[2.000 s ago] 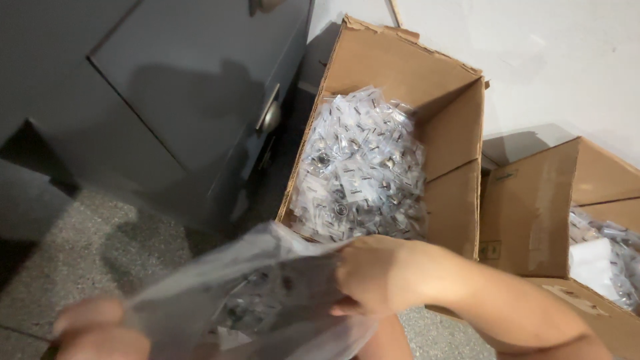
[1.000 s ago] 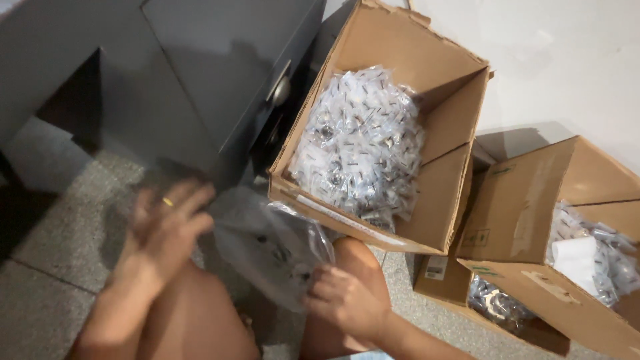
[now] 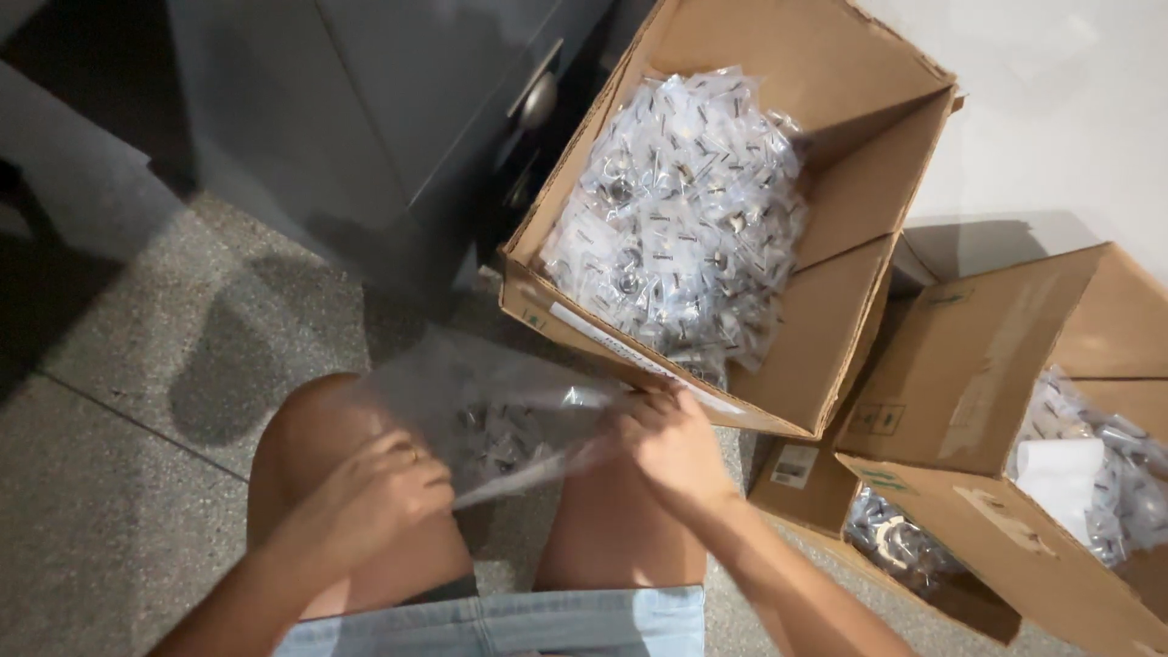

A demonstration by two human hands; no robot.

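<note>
A clear plastic bag [image 3: 511,411] with several small dark and shiny pieces inside spans the space above my thighs. My left hand [image 3: 401,470] closes on its left side, and a ring shows on one finger. At the bag's right end my right hand [image 3: 662,438] grips the plastic, close below the rim of a large open cardboard box [image 3: 849,210]. That box holds a heap of small clear packets [image 3: 675,219] with metal-looking parts and small printed labels.
A second open cardboard box [image 3: 995,365] with packets and a white roll [image 3: 1058,465] stands at right. Below it, a lower carton [image 3: 794,493] holds shiny packed parts. A grey cabinet [image 3: 365,100] with a metal handle [image 3: 538,100] is at upper left, above a speckled floor.
My left hand, apart from the bag a second ago, has moved right and now holds its left side. The bag is stretched between both hands.
</note>
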